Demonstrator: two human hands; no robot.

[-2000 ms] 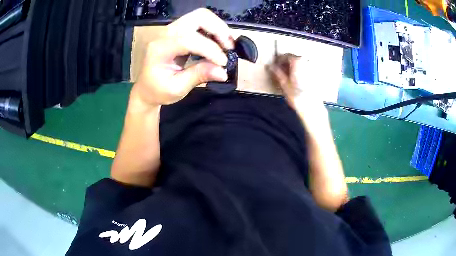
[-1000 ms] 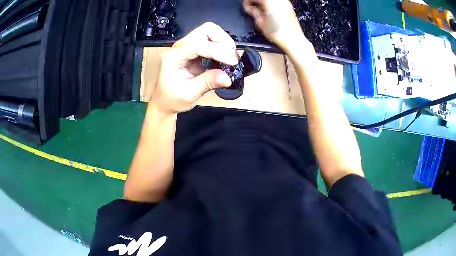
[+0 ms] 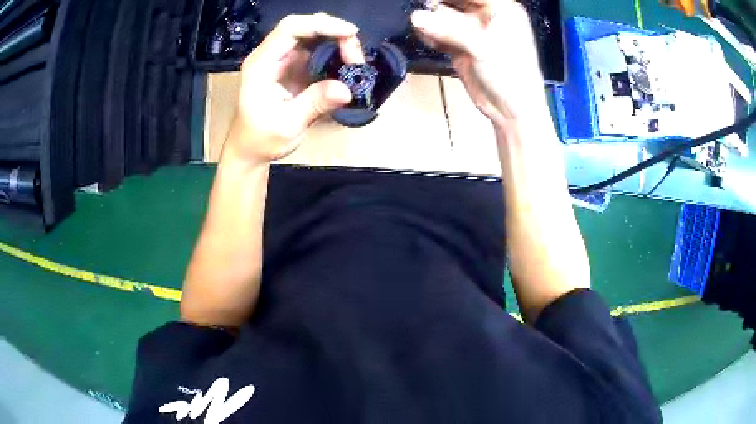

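My left hand (image 3: 286, 91) grips a round black subassembly (image 3: 360, 80) between thumb and fingers, above the cardboard's back edge. Its round centre with grey-white detail faces up, and dark curved flaps stick out around it. My right hand (image 3: 477, 41) is raised over the black parts tray (image 3: 373, 31), to the right of the subassembly and apart from it. Its thumb and fingertips are close together near a tiny bright spot; whether they pinch a small part cannot be told. Thin dark tweezers (image 3: 446, 108) appear to lie on the cardboard sheet (image 3: 406, 141).
Small parts (image 3: 236, 29) lie at the tray's left end. Black slotted foam (image 3: 124, 91) with cylindrical units (image 3: 21, 184) stands at the left. A blue bin (image 3: 580, 79) with a white-silver plate (image 3: 663, 83) is at the right. A black cable (image 3: 638, 170) crosses there. An orange tool is partly visible top right.
My left hand has turned the subassembly so its centre faces up more. My right hand has moved from the cardboard to the tray, then back towards the subassembly. The whole view has also shifted.
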